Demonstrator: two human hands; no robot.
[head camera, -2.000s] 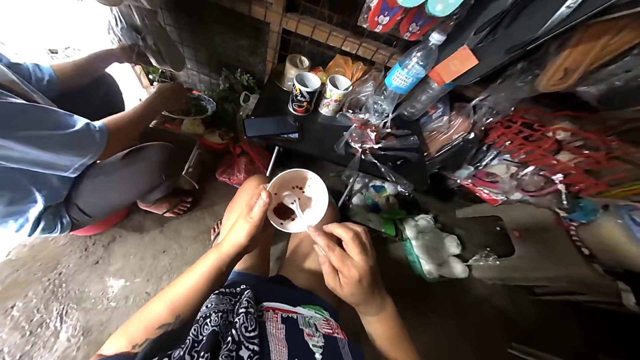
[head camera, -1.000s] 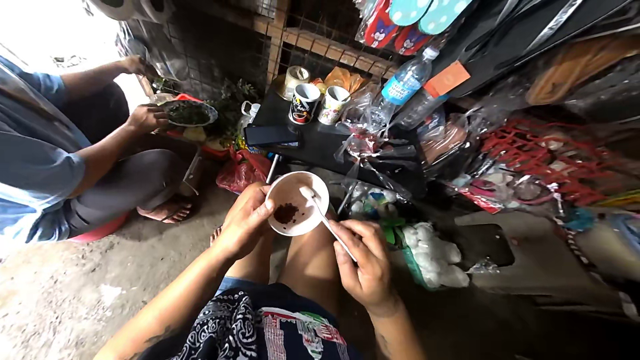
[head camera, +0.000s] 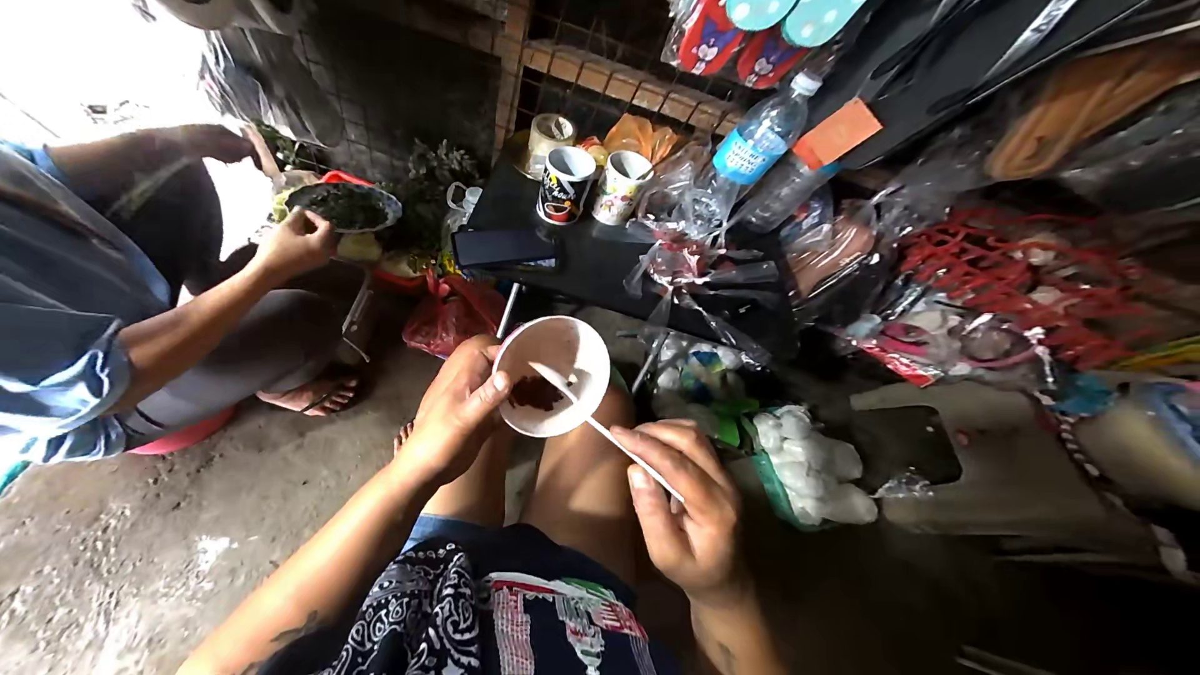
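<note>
A white cup or small bowl (head camera: 586, 352), tilted so its inside shows, is held above my knees by my left hand (head camera: 459, 408), thumb on the rim. Dark reddish-brown food (head camera: 534, 394) lies at the bottom. Between the thumb and fingers of my right hand (head camera: 689, 497) is the handle of a white plastic spoon (head camera: 633, 457), slanting over the rim; its far end is inside the cup, near the food.
Ahead, a black table (head camera: 600, 267) bears two printed cups (head camera: 565, 186), a phone (head camera: 506, 248) and a plastic water bottle (head camera: 764, 141). At left a person (head camera: 159, 319) sits beside a bowl of greens (head camera: 342, 204). Bagged white items (head camera: 811, 464) lie at right.
The spoon's far end has moved from the upper part of the cup's opening down and left, deeper into the cup. The seated person's nearer hand is now at the bowl of greens.
</note>
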